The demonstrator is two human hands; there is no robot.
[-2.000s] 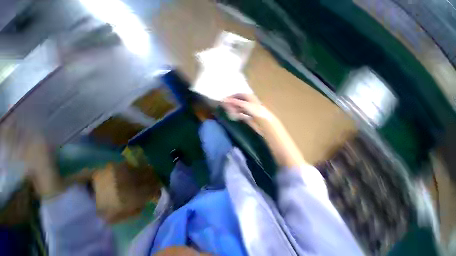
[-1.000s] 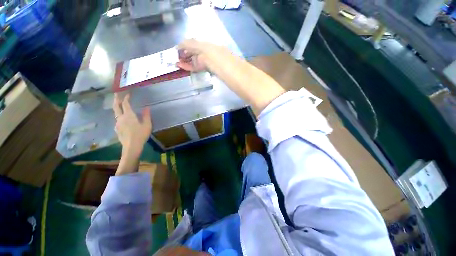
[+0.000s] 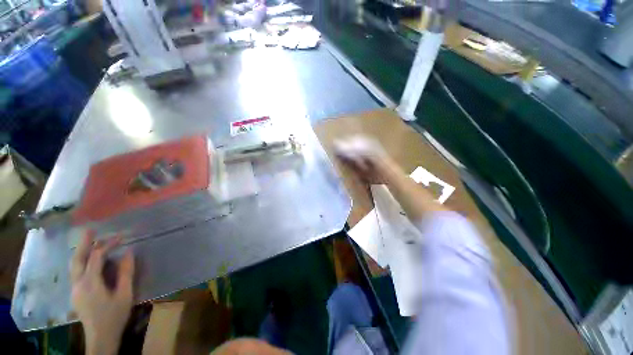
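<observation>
The red-topped fixture [image 3: 146, 173] sits on the silver metal table. Its top shows a dark and shiny shape in the middle; whether this is a part or a bare recess is unclear. No card lies on it. My left hand [image 3: 104, 281] is at the fixture's front left corner, fingers apart, with nothing seen in it. My right hand [image 3: 361, 152] is blurred above the brown cardboard sheet [image 3: 368, 125], right of the table; whether it holds anything is unclear. White cards [image 3: 395, 243] lie partly under my right forearm. A white card with a cut-out [image 3: 432, 184] lies beyond it.
Metal bars [image 3: 260, 151] stand beside the fixture, with a red-and-white label [image 3: 250, 125] behind them. A white post [image 3: 421, 76] rises at the cardboard's far edge. A metal column [image 3: 142, 41] stands at the table's back. An open carton [image 3: 166, 326] is below the table's front edge.
The printed card has gone from the fixture, baring its red top. My right hand has moved from the fixture to above the cardboard on the right. My left hand stays near the fixture's front.
</observation>
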